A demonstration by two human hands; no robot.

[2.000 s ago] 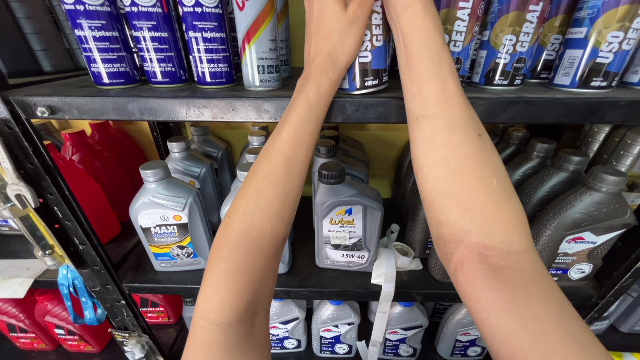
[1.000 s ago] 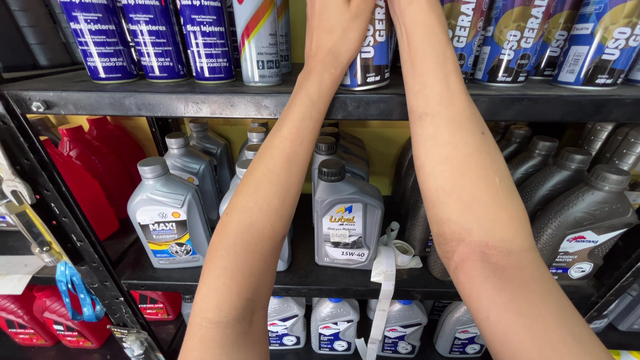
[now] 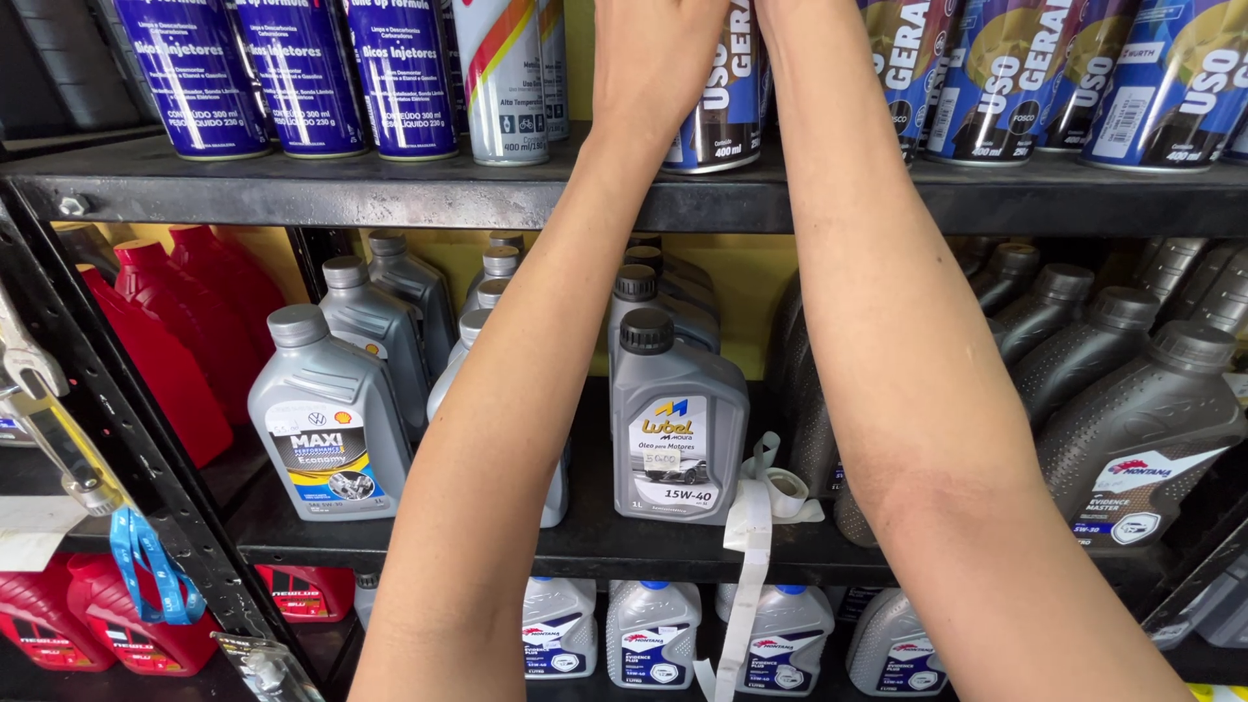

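Both forearms reach up to the top shelf. My left hand (image 3: 655,58) is at the upper edge, beside a blue and black spray can (image 3: 721,117) that stands on the shelf between my wrists. Its fingers are cut off by the frame. Of my right hand only the wrist shows, right of that can. Whether either hand holds the can cannot be seen. Below, between the forearms, a grey Lubel motor oil bottle (image 3: 678,429) stands upright beside a roll of white label tape (image 3: 785,492), whose loose strip hangs over the shelf edge.
Blue spray cans (image 3: 405,88) and a grey can (image 3: 502,88) line the black metal shelf (image 3: 439,200). Silver oil bottles (image 3: 331,419), dark bottles (image 3: 1141,439) and red bottles (image 3: 185,312) fill the middle shelf. More bottles (image 3: 653,634) stand below. A wrench (image 3: 29,361) hangs at left.
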